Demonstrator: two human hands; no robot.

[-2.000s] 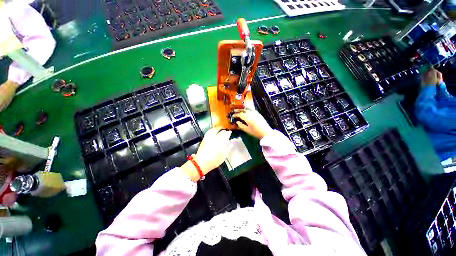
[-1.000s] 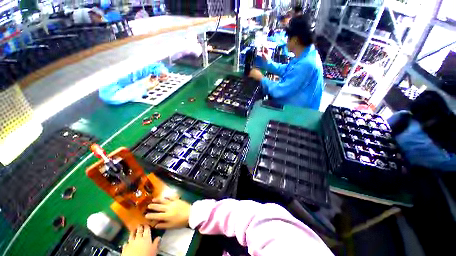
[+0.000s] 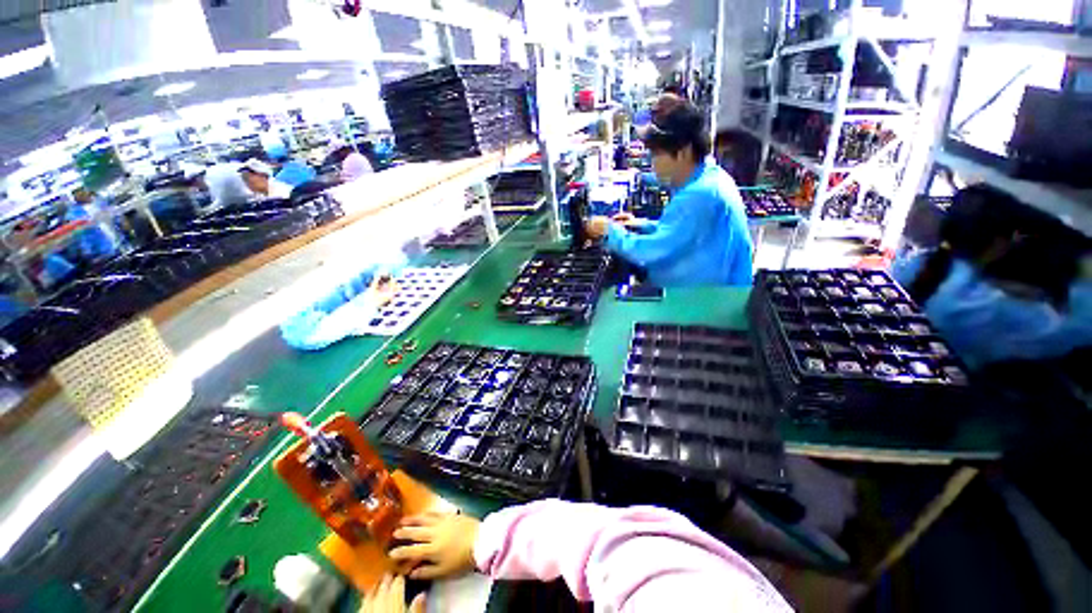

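Observation:
The orange toggle press [image 3: 341, 475] stands at the lower left, with its red lever grip [image 3: 295, 423] at the top. My right hand [image 3: 434, 542] rests at the foot of the press with its fingers bent. My left hand [image 3: 393, 595] is cut off by the bottom edge, with only fingers showing beside the base. What lies between or under the fingers is hidden. A small white bottle [image 3: 302, 580] stands left of the base, and a white square [image 3: 465, 594] lies by my right wrist.
Stacked filled trays [image 3: 485, 413] lie right of the press. An empty black tray [image 3: 698, 395] and another filled stack [image 3: 853, 339] lie farther right. A person in blue [image 3: 692, 228] sits at the far bench. Loose round parts [image 3: 232, 570] lie left of the press.
The view has swung right and up, so the press and my hands now show at the lower left. My hands remain at the press base; my left hand is now mostly out of view.

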